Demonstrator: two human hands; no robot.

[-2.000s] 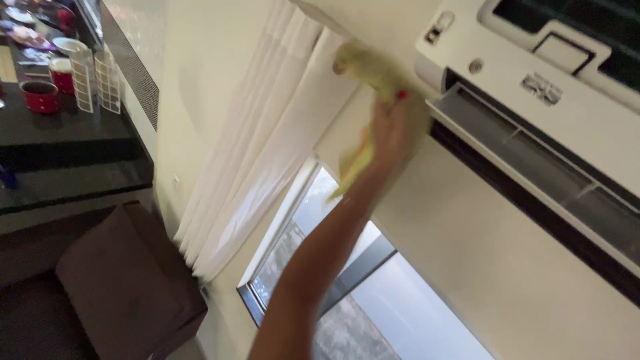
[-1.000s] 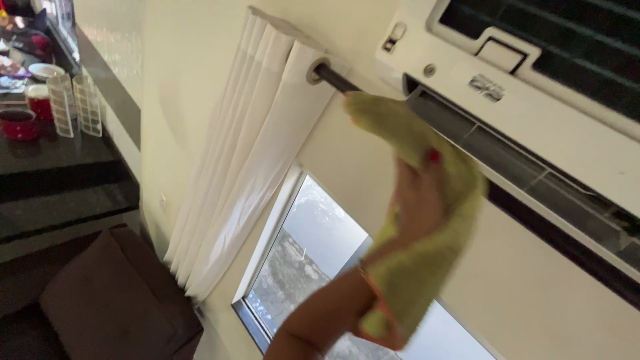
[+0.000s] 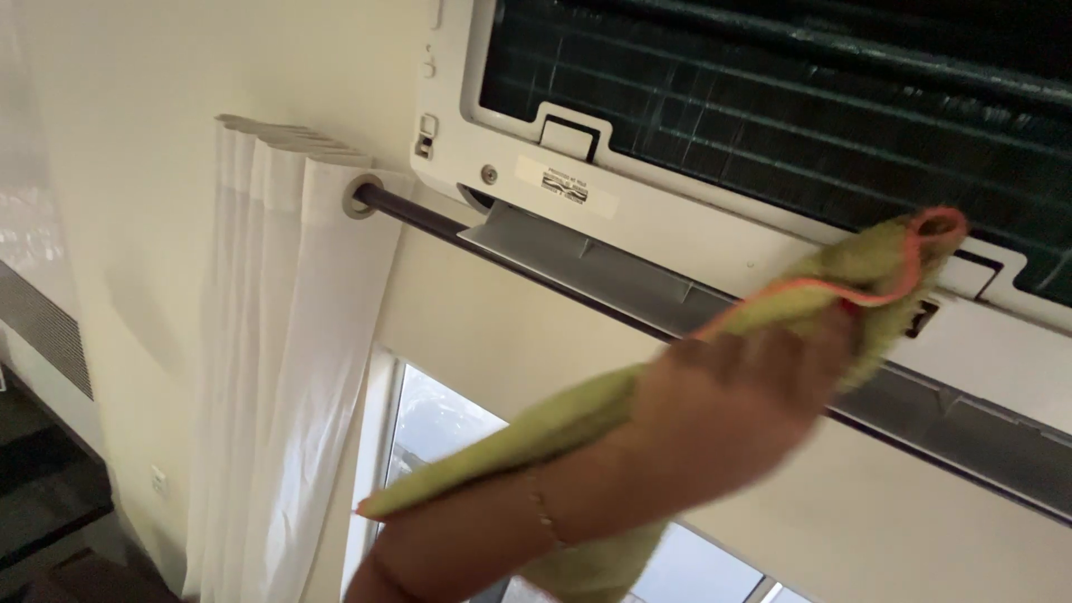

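Note:
My left hand point(image 3: 737, 410) grips a yellow-green cloth point(image 3: 879, 260) with orange edging. The bunched cloth end lies over the lower front frame of a white wall-mounted air conditioner point(image 3: 678, 243), by the right-hand latch recess; whether it presses there cannot be told. More cloth trails along the forearm and hangs below the wrist. Dark finned coils point(image 3: 712, 100) are exposed above the frame. Beneath it sits the grey air-outlet louver point(image 3: 586, 255), partly hidden by the hand and cloth. My right hand is out of view.
A dark curtain rod point(image 3: 502, 264) runs just below the unit, carrying a white curtain point(image 3: 276, 360) on the left. A window point(image 3: 444, 419) lies behind my forearm. A wall outlet point(image 3: 159, 480) is at lower left.
My left hand and the cloth have moved right along the air conditioner, from near its left end. The view has shifted towards the unit.

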